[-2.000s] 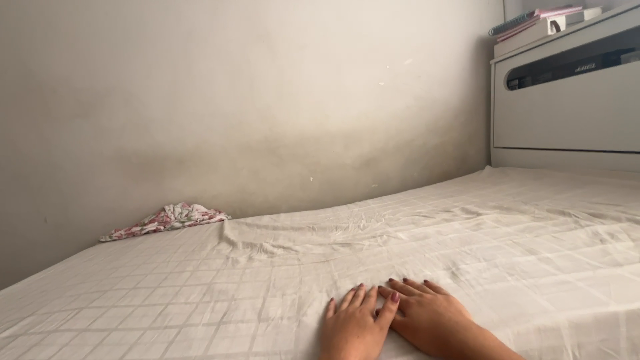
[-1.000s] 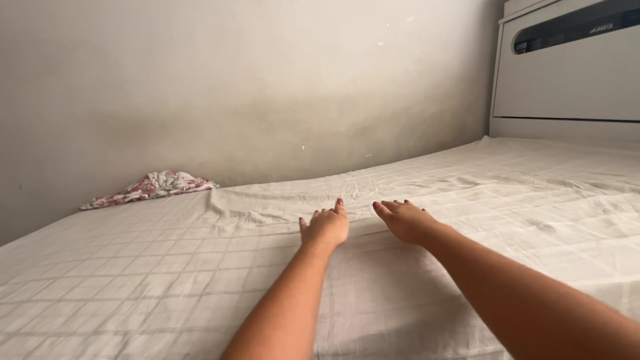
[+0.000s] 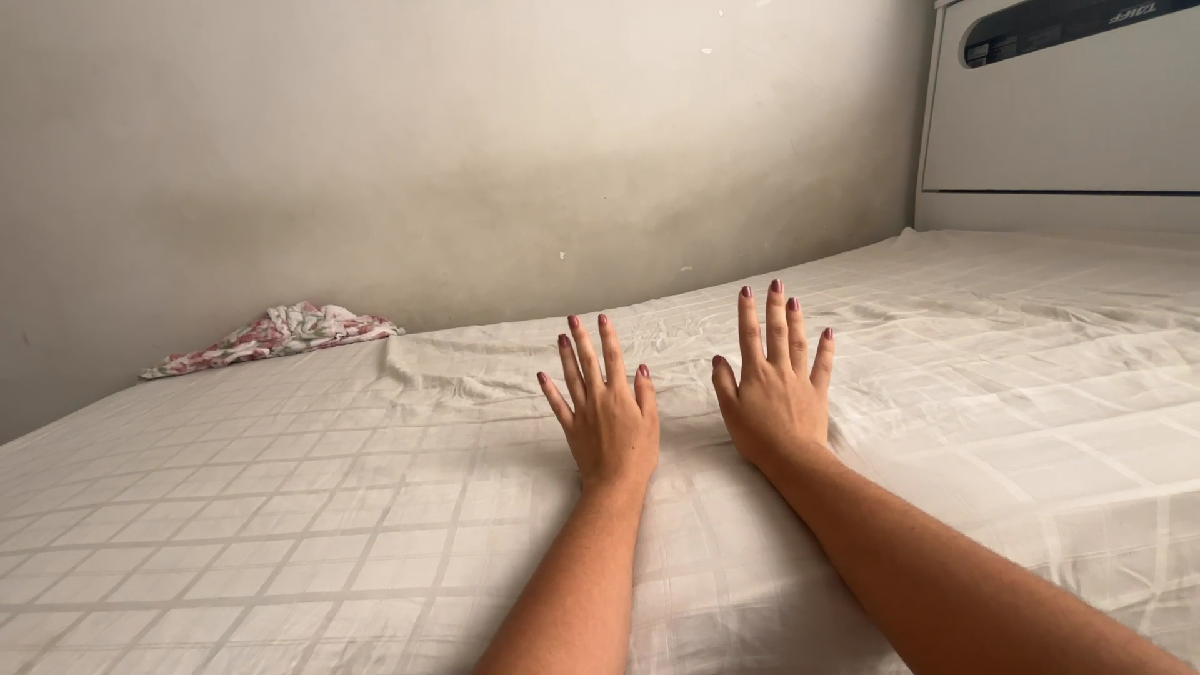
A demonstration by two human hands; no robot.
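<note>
A pale bed sheet with a woven check pattern (image 3: pixel 281 487) covers the mattress and is wrinkled toward the wall. My left hand (image 3: pixel 609 422) is at the middle, palm down over the sheet, fingers spread and pointing at the wall, holding nothing. To its right, with a gap between them, my right hand (image 3: pixel 778 394) is also palm down with its fingers apart and nothing in them. Both appear to rest on the sheet. A crumpled floral cloth (image 3: pixel 300 333) in pink, white and green lies at the bed's far left edge, away from both hands.
Behind the bed stands a stained, chipped plaster wall (image 3: pixel 469 150). At the far right, a white headboard or cabinet (image 3: pixel 1059 122) with an oval slot meets the bed; a dark box bearing writing (image 3: pixel 1031 36) shows inside the slot.
Two seconds ago my hands touched each other on the sheet near the bottom of the view. They have moved apart and forward, and the fingers are spread wider than one second ago.
</note>
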